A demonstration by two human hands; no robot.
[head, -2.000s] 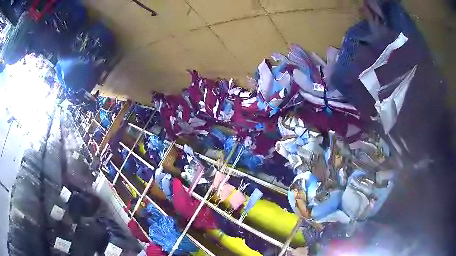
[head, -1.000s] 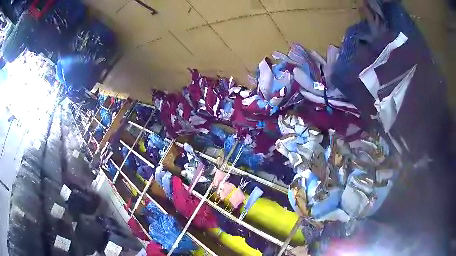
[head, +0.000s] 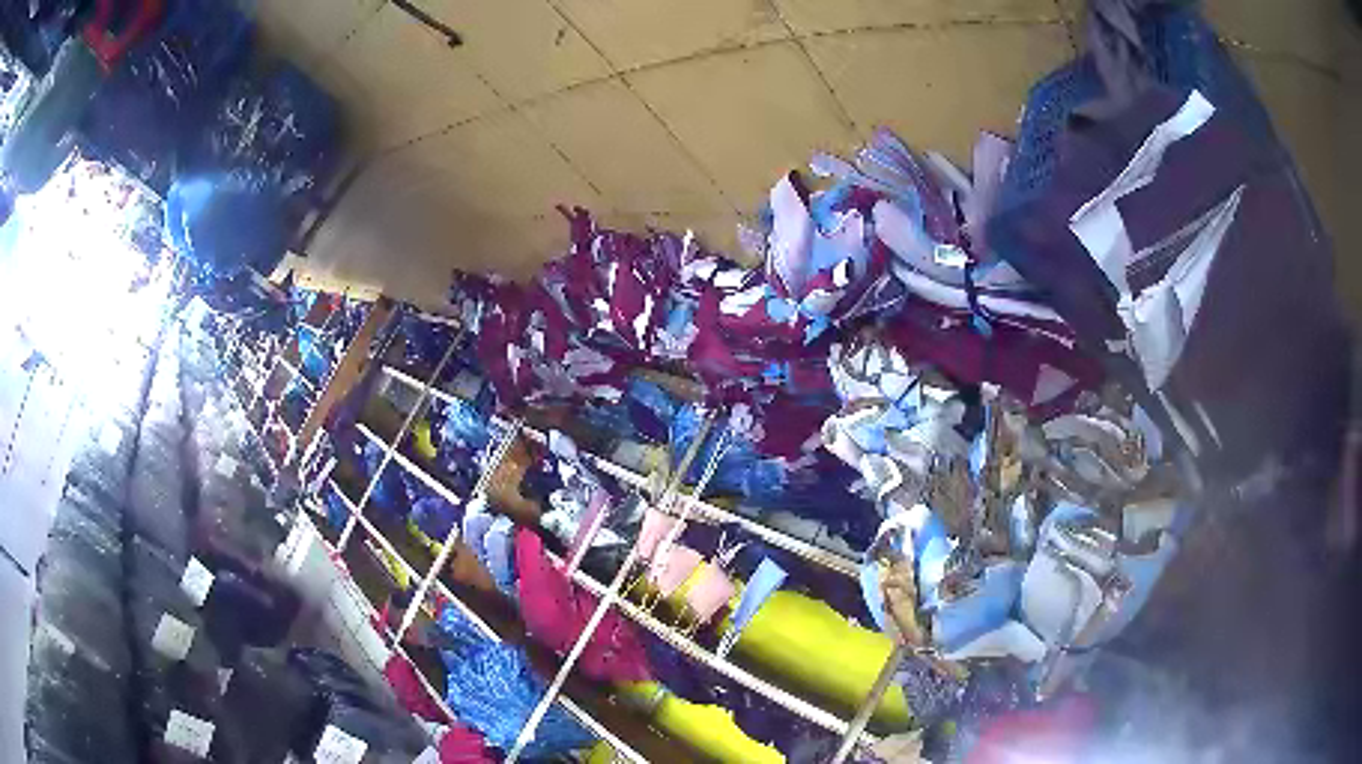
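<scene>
Neither of my hands shows in the head view. Dark cloth lies in long bands along the table at the lower left, with several small white squares on it. Beside it, the pale metal rack forms a grid. Crimson cloth, a crinkled blue bundle, peach scraps and long yellow rolls show among the bars.
Maroon and white offcuts and light blue and white strips are heaped beside the rack. White folded strips lie against dark cloth at right. The tan floor is at the top. Bright glare covers the left.
The blurred pinkish patch at the bottom right edge has shifted slightly. The dark shape at right looks a little clearer. The rest looks the same.
</scene>
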